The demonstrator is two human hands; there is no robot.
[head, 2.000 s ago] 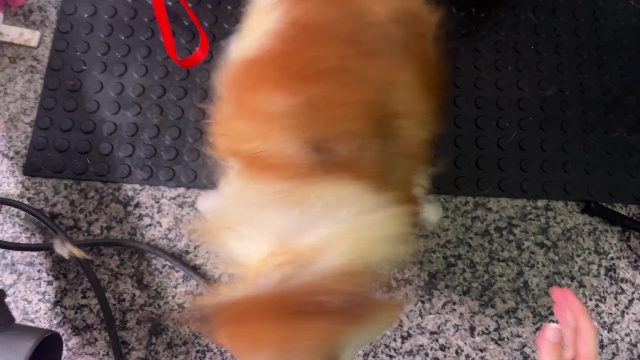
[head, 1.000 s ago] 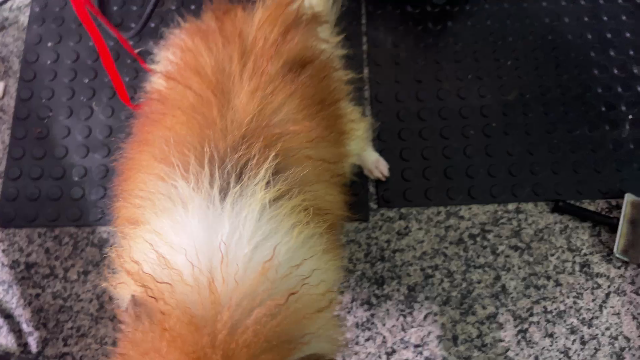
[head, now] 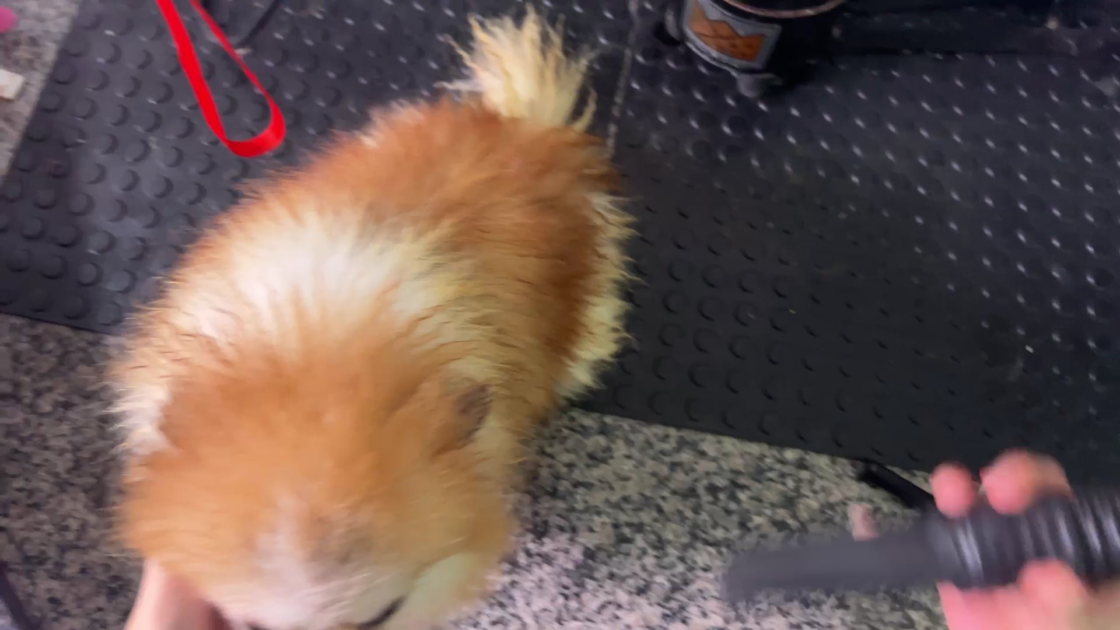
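A fluffy orange and white dog [head: 376, 350] stands or crouches over the black studded rubber mat and the speckled stone surface, its head toward me and its pale tail up at the far side. My left hand [head: 171, 604] is at the bottom left, touching the underside of the dog's head; its fingers are hidden beneath the fur. On the right, my right hand [head: 1015, 542] grips a black ribbed dryer hose [head: 1032, 534] with a flat nozzle [head: 822, 564] pointing left toward the dog, apart from it and a little blurred.
The rubber mat [head: 831, 289] spans the far part of the speckled granite surface [head: 647, 490]. A red strap loop [head: 254, 140] lies at the upper left. A dark round appliance with an orange emblem [head: 731, 35] stands at the top. A black handle [head: 892, 483] lies beside my right hand.
The dog's body has turned, and its head now shows near the bottom. My right hand, out of view one second ago, is back holding the hose and nozzle. My left hand has come into view.
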